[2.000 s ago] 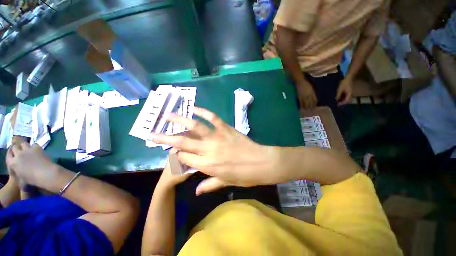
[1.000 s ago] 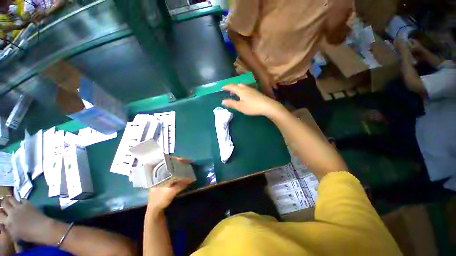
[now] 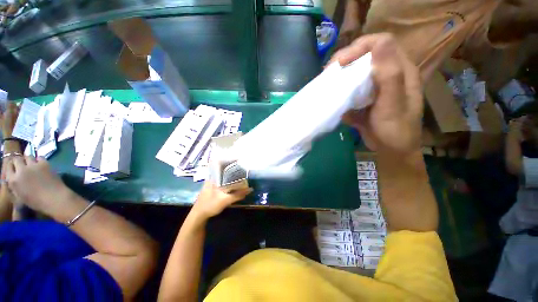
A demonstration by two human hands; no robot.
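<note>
My left hand (image 3: 213, 199) holds an open folding carton (image 3: 231, 180) at the bench's front edge, its open end facing me and its flap up. Something pale and curved shows inside it; I cannot tell what. My right hand (image 3: 386, 88), raised over the bench's right part, grips a long crumpled white packet (image 3: 307, 121) by its upper end. The packet slants down to the left, and its blurred lower end is at the carton's opening. Whether they touch is unclear. Flat carton blanks (image 3: 187, 134) lie fanned behind the carton on the green bench (image 3: 330, 187).
White cartons (image 3: 115, 147) and papers lie on the bench's left. A blue-and-white box (image 3: 159, 82) with brown flaps stands behind. Neat carton rows (image 3: 353, 236) lie below right. A person in blue (image 3: 65, 259) works at left; a person in orange (image 3: 436, 29) stands across.
My right hand has picked up the crumpled white packet from the bench and brought it over to the carton. My left hand still holds the open carton. The view has shifted.
</note>
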